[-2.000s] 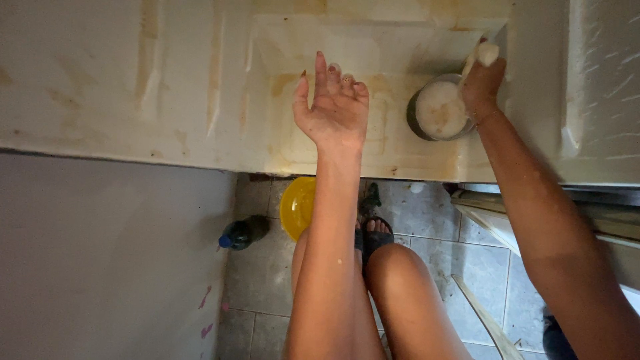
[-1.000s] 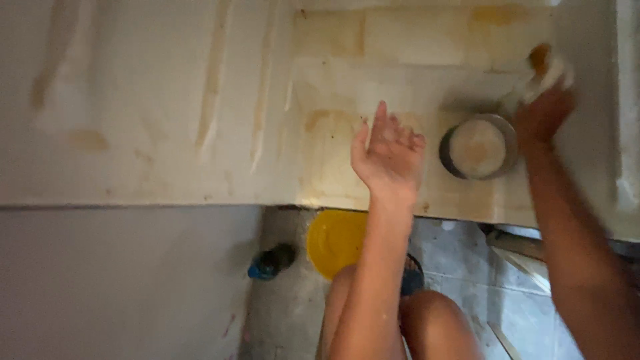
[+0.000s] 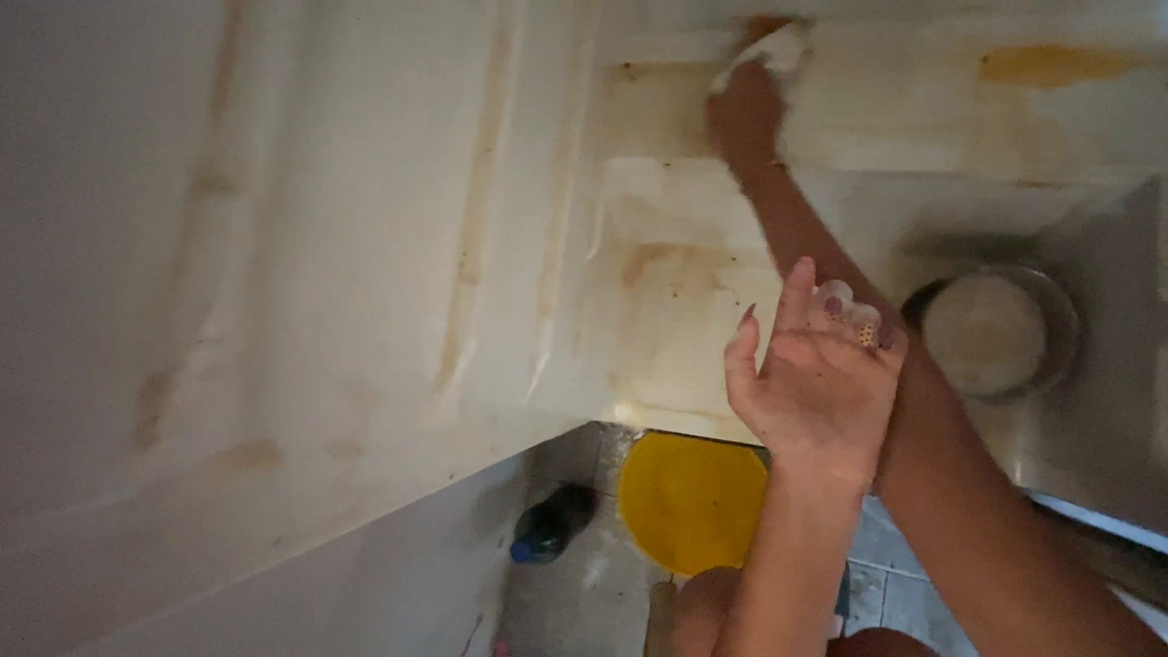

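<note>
In the head view my right hand (image 3: 748, 114) is closed around a pale, crumpled cloth or sponge (image 3: 787, 50), pressed against the stained inner back surface of what looks like a refrigerator cabinet (image 3: 684, 192). An orange-brown patch shows just above the cloth. My left hand (image 3: 821, 388) is palm up in front of my right forearm, its fingers loosely curled, with nothing in it. To the right of both hands stands a round metal pot (image 3: 1058, 338) with whitish, cloudy liquid (image 3: 984, 336) in it.
A yellow plastic basin (image 3: 693, 502) stands on the tiled floor (image 3: 584, 602) below the cabinet's edge. Beside it is a dark bottle with a blue cap (image 3: 522, 551). My knees are at the bottom. Ridged, stained pale panelling (image 3: 365, 228) runs along the left.
My right hand has moved from beside the pot, on its right, to the upper back surface, left of the pot, with the pale cloth. My left hand stays empty. The view has shifted.
</note>
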